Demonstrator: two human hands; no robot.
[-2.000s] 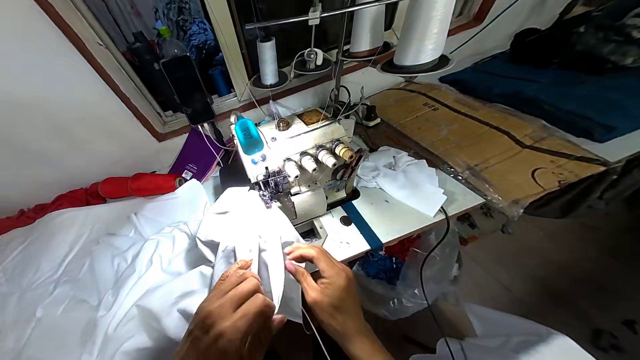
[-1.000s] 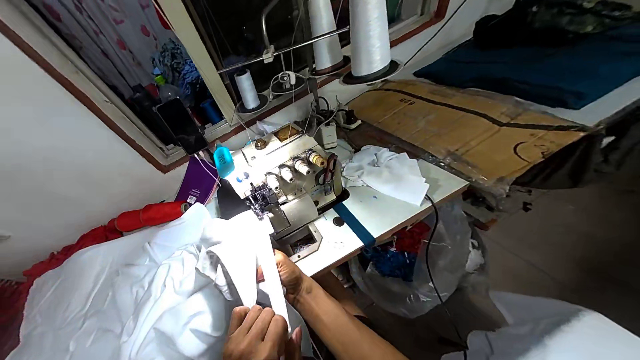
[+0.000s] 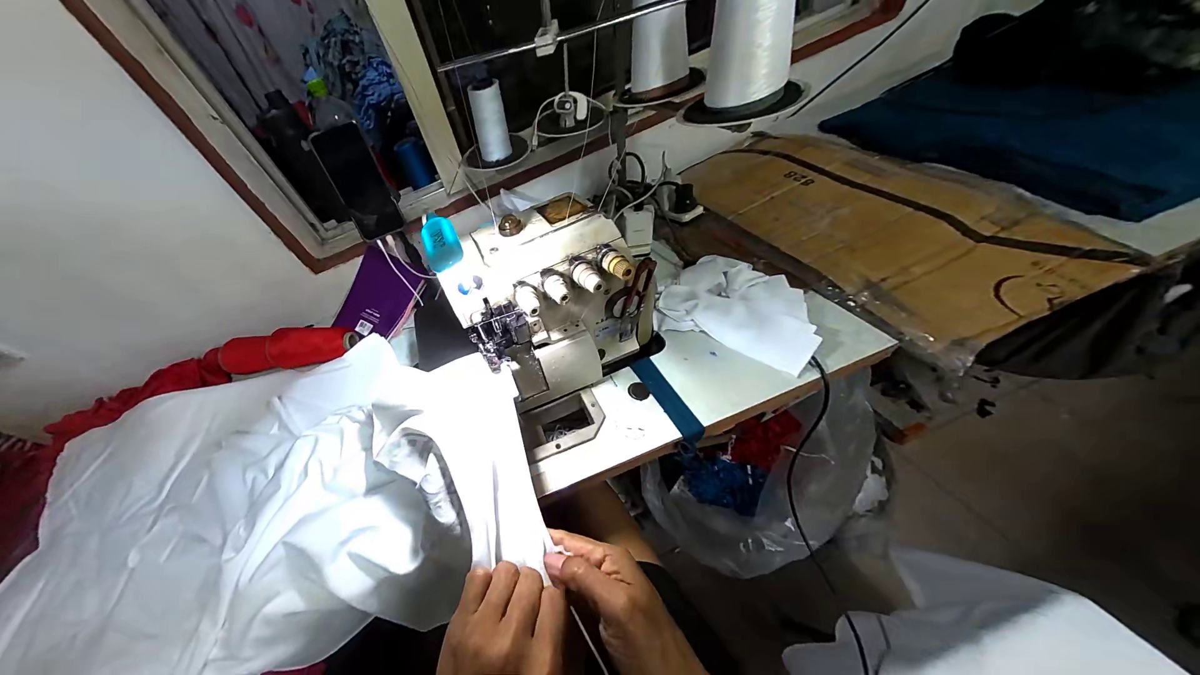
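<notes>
White fabric (image 3: 309, 497) lies bunched over the table's left side, one strip of it running from the needle area of an overlock sewing machine (image 3: 562, 291) toward me. My left hand (image 3: 506, 614) grips the near end of that strip, fingers curled over it. Pinching the strip's right edge between thumb and fingers is my right hand (image 3: 609, 586), close beside the left. A thin white cord or thread hangs down between the two hands. Both hands are below the table's front edge, well short of the presser foot. Whether the strip lies under the foot cannot be told.
Behind the machine stand thread cones (image 3: 492, 122). A crumpled white cloth (image 3: 741, 305) lies on the table's right side, above a plastic bag of scraps (image 3: 750, 506). A black cable (image 3: 797, 497) hangs past the table edge. Red fabric (image 3: 281, 352) lies at the left.
My right hand has come from the strip's middle down to its near end, beside my left. The strip now stretches straighter between the machine and my hands.
</notes>
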